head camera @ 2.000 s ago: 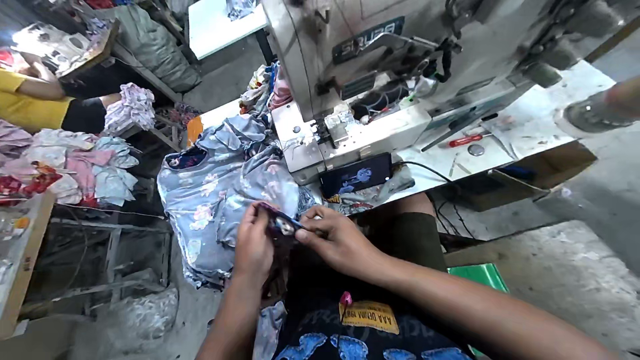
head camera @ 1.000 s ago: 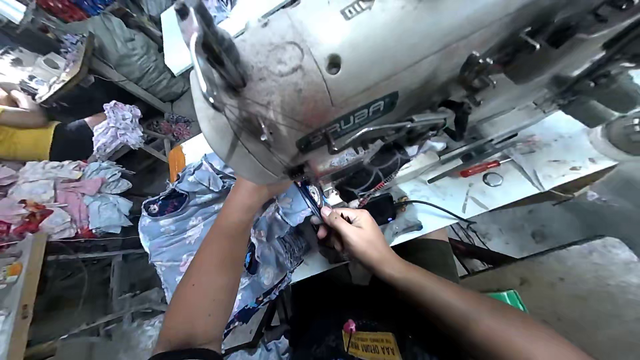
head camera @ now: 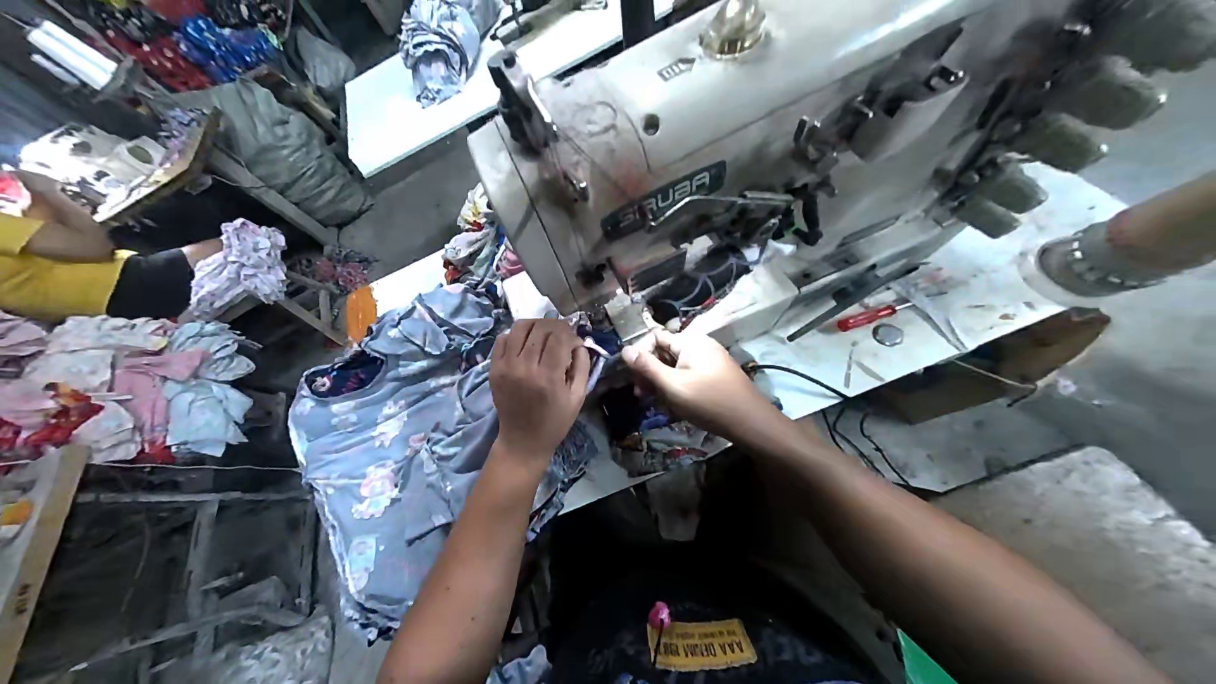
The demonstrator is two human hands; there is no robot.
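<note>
The white Siruba industrial sewing machine (head camera: 617, 142) spans the upper middle of the head view. My left hand (head camera: 539, 385) holds the edge of a grey-blue floral garment (head camera: 380, 475) just left of the needle area. My right hand (head camera: 689, 375) pinches fabric right at the presser foot, its fingertips close to the left ones. A dark trim runs along the fabric between the hands, partly hidden by the fingers. The body of the garment spreads over the table and droops off its left and front edges.
On the white machine table (head camera: 836, 351) lie a red-handled screwdriver (head camera: 866, 318) and a round metal disc (head camera: 887, 334). Several fabric pieces are piled at far left (head camera: 142, 380). A person in a yellow top (head camera: 57, 271) sits beyond. Black cables hang from the table's front edge.
Two seconds ago both hands held a fabric edge in front of the machine; now they are at its needle area. The phone seen earlier on the table's front no longer shows.
</note>
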